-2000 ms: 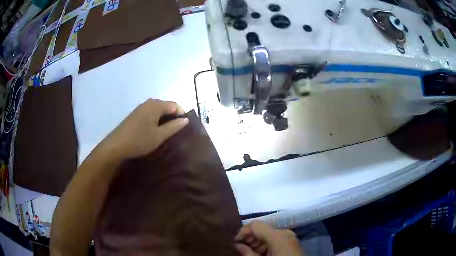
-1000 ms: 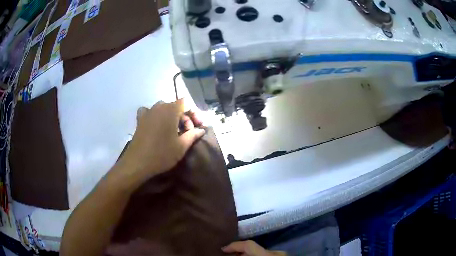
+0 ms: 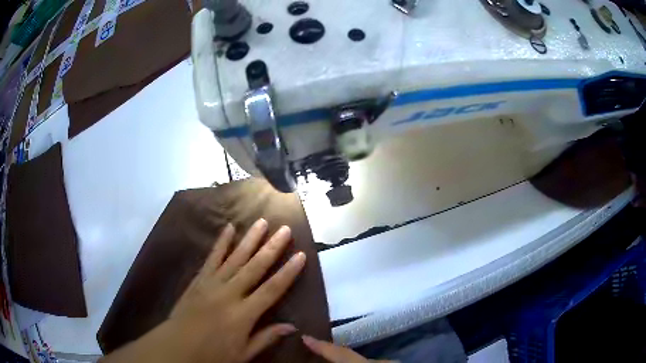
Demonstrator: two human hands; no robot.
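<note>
A dark brown cloth panel (image 3: 159,262) lies on the white table, its far edge at the lit needle area of the white sewing machine (image 3: 439,49). The presser foot and needle are hard to make out in the glare. My left hand (image 3: 237,291) lies flat on the panel with fingers spread. My right hand (image 3: 336,352) is cut off by the bottom edge; only a finger or so shows by the panel's right edge, and its grip cannot be seen.
Brown cut pieces lie at the far left (image 3: 44,234) and back left (image 3: 127,46). A rounded brown piece (image 3: 588,170) lies at right beneath the machine arm. A blue plastic crate (image 3: 542,330) stands at lower right, below the rounded table edge (image 3: 453,301).
The panel has moved forward to the needle area. My left hand has released its far corner and now lies flat on it. The view has shifted, so the machine appears further left.
</note>
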